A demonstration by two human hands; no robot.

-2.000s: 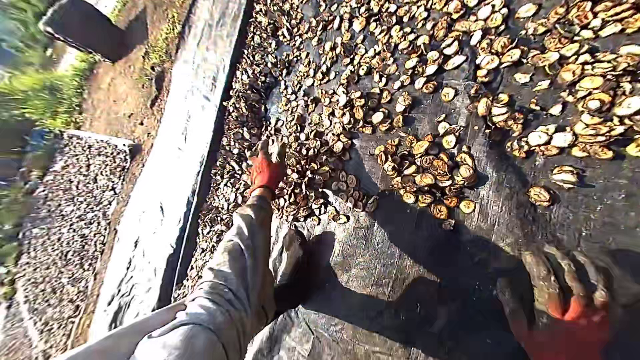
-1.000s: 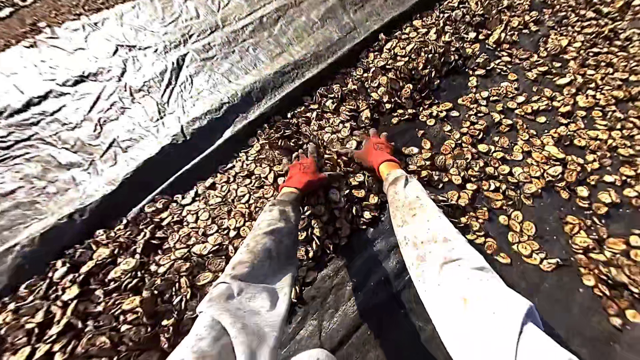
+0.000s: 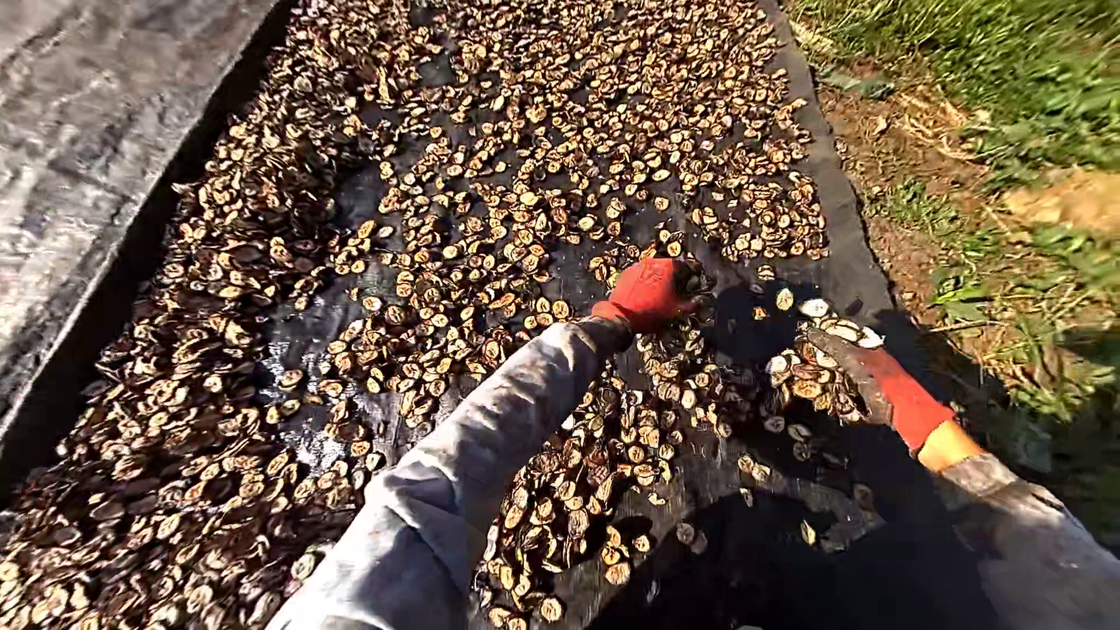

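Many dried slices of a fruit or root (image 3: 516, 210), pale inside with brown rims, lie over a black ground sheet (image 3: 840, 219). My left hand (image 3: 652, 293), in a red glove with a dark palm, is low over the sheet among the slices near the middle; its fingertips are partly hidden. At the right, my right hand (image 3: 879, 376), also gloved in red, has its fingers spread beside a small heap of slices (image 3: 809, 376), with several slices resting on and against the fingers. Whether it grips any cannot be told.
A grey plastic sheet (image 3: 105, 114) runs along the left, past a dark raised edge (image 3: 149, 227). Thicker slices (image 3: 219, 350) lie along that edge. Bare soil (image 3: 884, 175) and grass (image 3: 1032, 61) border the sheet at the right. My shadow (image 3: 770, 551) falls on the sheet below.
The view has swung toward the sheet's grassy edge. My hands, close together on the slices a second ago, are now farther apart, the right one beside a small heap.
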